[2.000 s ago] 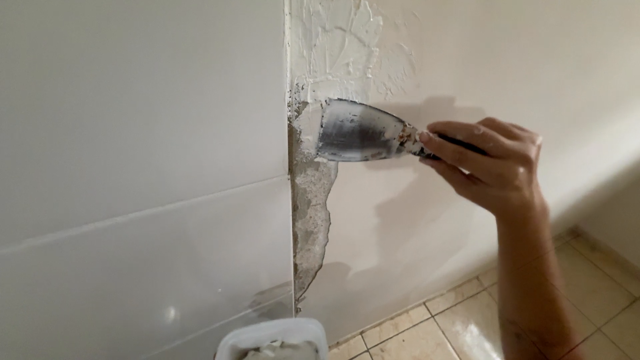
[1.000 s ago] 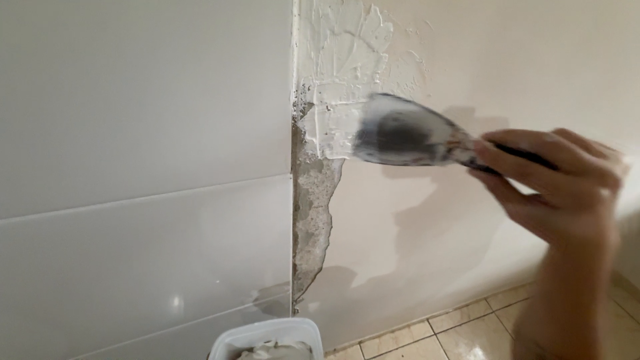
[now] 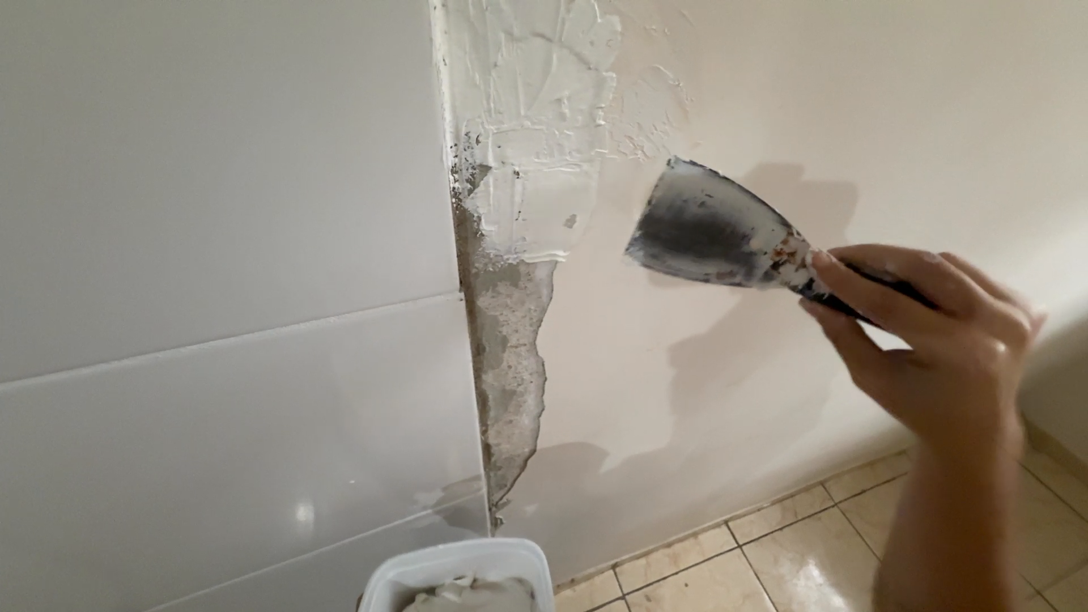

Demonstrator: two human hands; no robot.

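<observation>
My right hand [image 3: 943, 340] is closed around the dark handle of a putty knife [image 3: 714, 225], whose wide metal blade is smeared with filler and points left. The blade is just right of a patch of wet white filler [image 3: 544, 93] on the painted wall. Under that patch, a ragged strip of bare grey plaster [image 3: 510, 357] runs down beside the tile edge. At the bottom of the view is a white plastic tub [image 3: 510, 548] with filler [image 3: 476, 595] in it; what holds or supports it is out of view. My left hand is not in view.
Large glossy white wall tiles [image 3: 229, 187] cover the left side, with joints between them. The pale painted wall [image 3: 680, 476] continues to the right and bears shadows of the hand and tool. Beige floor tiles [image 3: 807, 544] lie below at the lower right.
The putty knife in my right hand has moved right, off the strip beside the tiles. White filler now covers the upper part of that strip, where grey showed before.
</observation>
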